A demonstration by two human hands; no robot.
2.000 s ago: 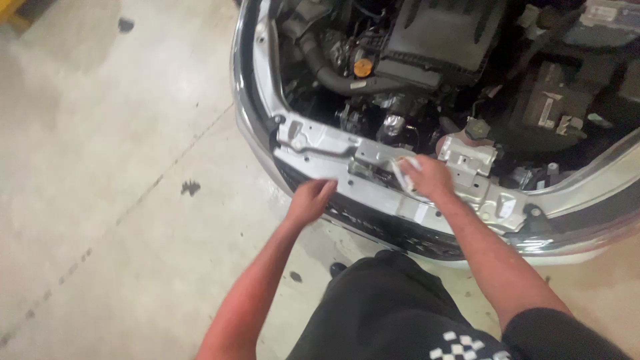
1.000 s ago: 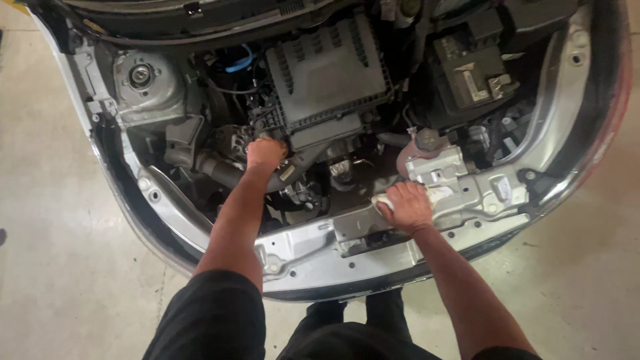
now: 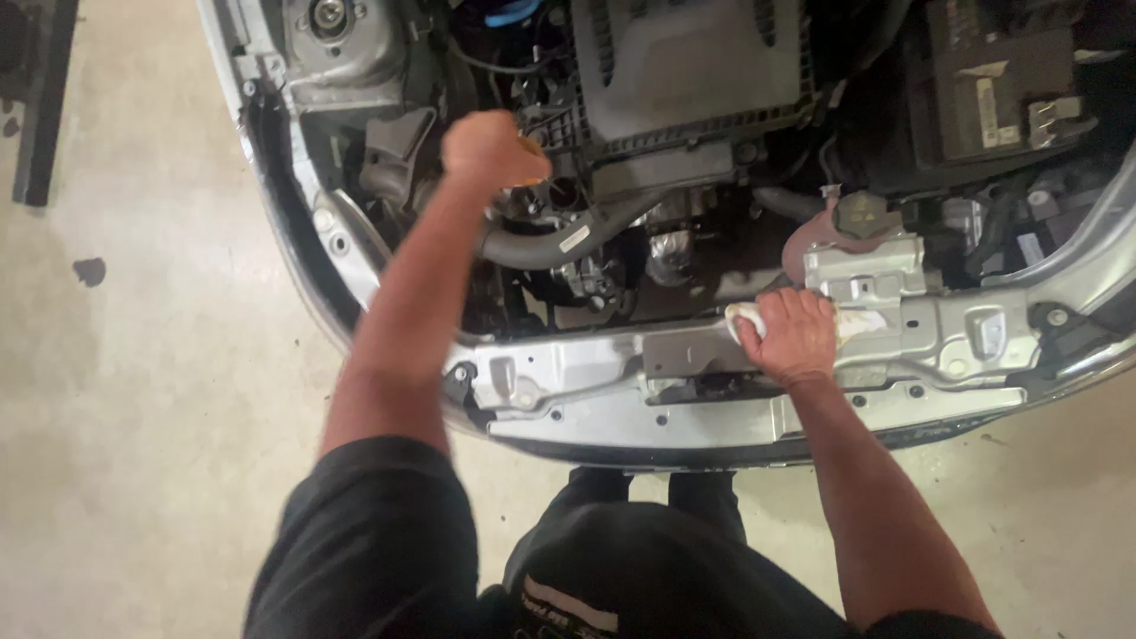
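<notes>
My left hand (image 3: 493,151) is closed around an orange oil filler cap (image 3: 531,160), mostly hidden by my fingers. Just to its right, a dark round filler opening (image 3: 564,192) shows in the engine, below the left edge of the black engine cover (image 3: 692,67). A curved black hose (image 3: 541,248) runs beneath that hand. My right hand (image 3: 794,335) grips a crumpled white cloth (image 3: 859,323) and rests on the silver front crossmember (image 3: 568,364) of the car, below the pinkish coolant reservoir (image 3: 812,240).
The car battery (image 3: 1003,106) sits at the upper right, with a strut tower (image 3: 333,53) at the upper left. The front bumper edge (image 3: 657,457) curves close to my legs. On the floor at far left stands a dark metal post or leg (image 3: 44,106).
My left hand has moved from the front crossmember to the filler area, and the orange cap is now off the engine in it. My right hand stays on the crossmember with the cloth.
</notes>
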